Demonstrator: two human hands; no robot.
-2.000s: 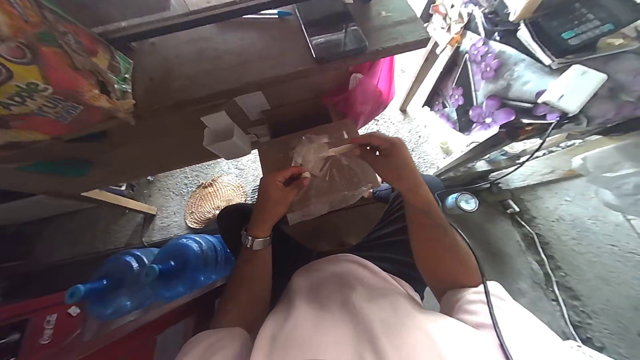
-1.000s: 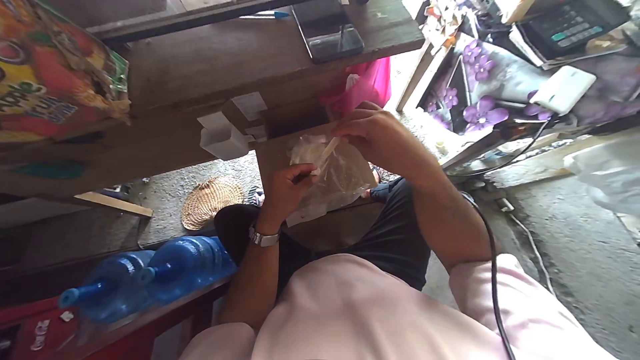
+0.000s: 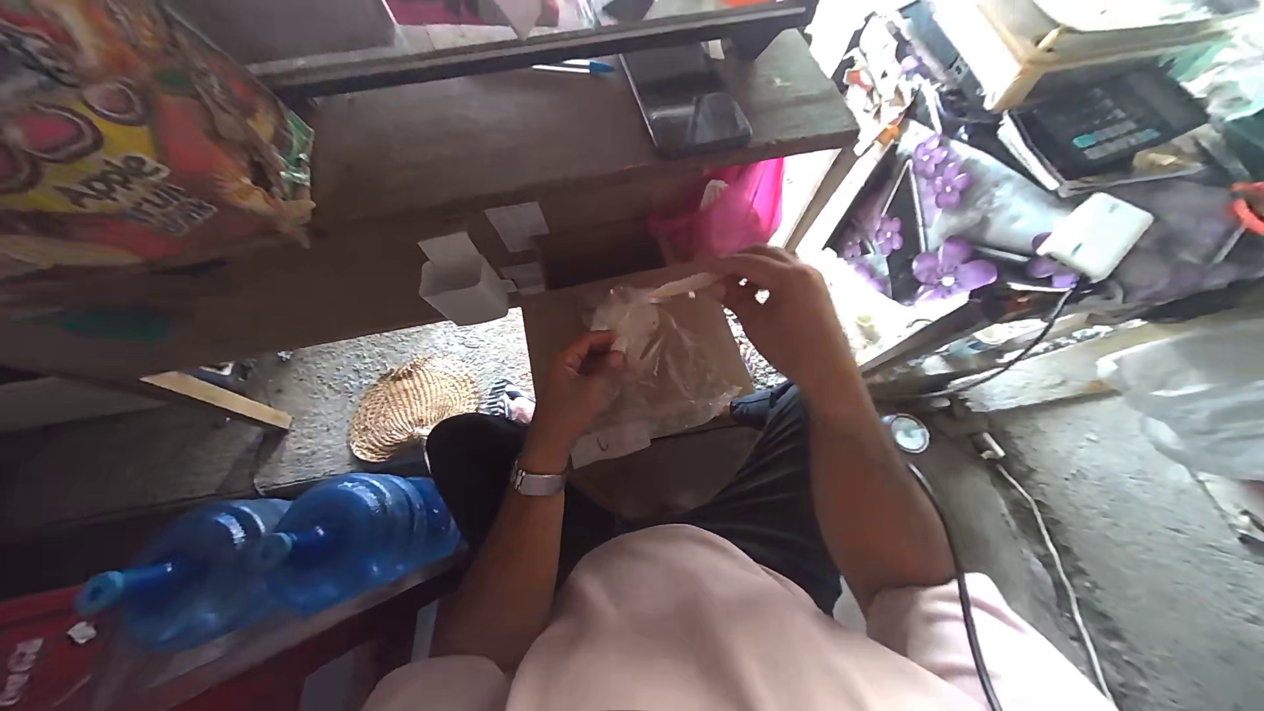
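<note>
A clear plastic bag (image 3: pixel 671 365) lies crumpled over a brown cardboard piece (image 3: pixel 553 331) on my lap. My left hand (image 3: pixel 588 380), below a wristwatch (image 3: pixel 539 482), pinches the bag's gathered part between thumb and fingers. Up and to the right, my right hand (image 3: pixel 775 301) grips one end of a pale flat strip (image 3: pixel 684 287), whose other end reaches the bunched top of the bag. Whether the strip is part of the bag or separate, I cannot tell. A small piece of white paper (image 3: pixel 610 446) shows at the bag's lower edge.
Ahead is a wooden desk (image 3: pixel 474 128) with a phone (image 3: pixel 719 120) and a pen (image 3: pixel 583 67). An open white box (image 3: pixel 464 286) hangs at its front. Blue water jugs (image 3: pixel 346 543) lie at left, near a woven fan (image 3: pixel 415 405). A cable (image 3: pixel 953 553) runs past my right arm.
The strip has changed angle, and my right hand has moved outward to the right from the left hand since a second ago. My left hand stays at the bag.
</note>
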